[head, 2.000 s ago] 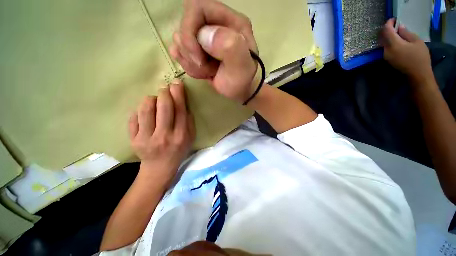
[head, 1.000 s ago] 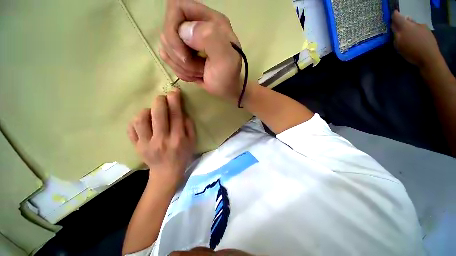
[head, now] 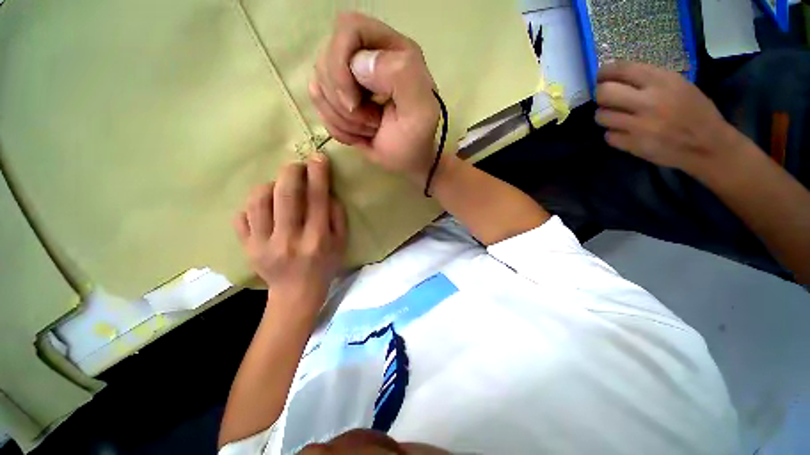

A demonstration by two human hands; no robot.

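Note:
A large khaki bag panel lies in front of me, with a seam running down to a small openwork metal ornament. My left hand lies flat on the panel, its fingertips at the ornament's near edge. My right hand is closed in a fist around the awl, whose thin dark shaft points down-left at the ornament. The handle is hidden in the fist. A black cord hangs by the right wrist.
At the upper right, another person's hand is at the near end of the blue-rimmed parts tray, which holds a glittery grey mass. Yellow masking tape is on the board's edge. More khaki panels lie at the left.
The other person's hand has moved left from the tray's right side to its near end. My hands and the awl stay at the ornament, with only slight shifts in the fist.

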